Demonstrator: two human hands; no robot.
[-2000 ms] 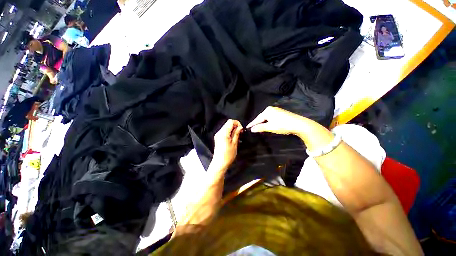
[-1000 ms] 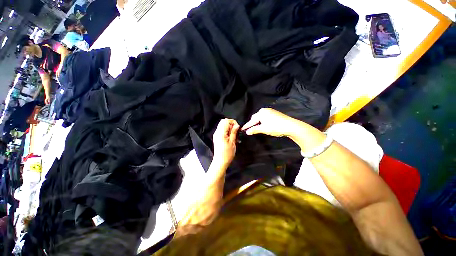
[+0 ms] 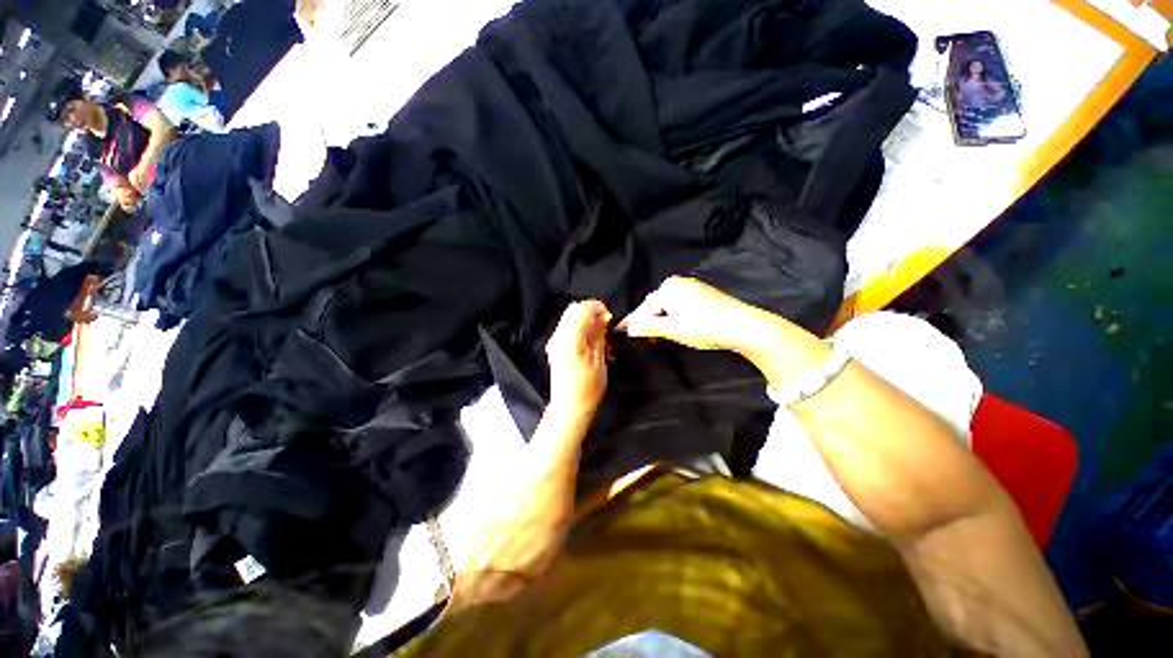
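A large heap of black garments [image 3: 425, 257] covers the table in front of me. My left hand [image 3: 581, 354] pinches the near part of the black cloth at its fingertips, thumb side up. My right hand [image 3: 688, 312] is just to the right, fingers curled, its fingertips almost touching the left ones. A small dark thing shows in the right fingers, too small to tell. The cloth hangs below both hands towards my lap. A small white label [image 3: 250, 567] lies on the black cloth at the lower left.
A smartphone [image 3: 985, 90] with a lit picture lies at the right near the table's yellow-orange edge [image 3: 900, 283]. A red stool [image 3: 1025, 469] stands at the right. Navy garments [image 3: 193, 212] lie farther left. A person [image 3: 118, 139] is beyond them.
The hands stay close together at the cloth. The right hand's fingers have shifted slightly, and the dark tip seen between them shows less. The person beyond has moved their arms.
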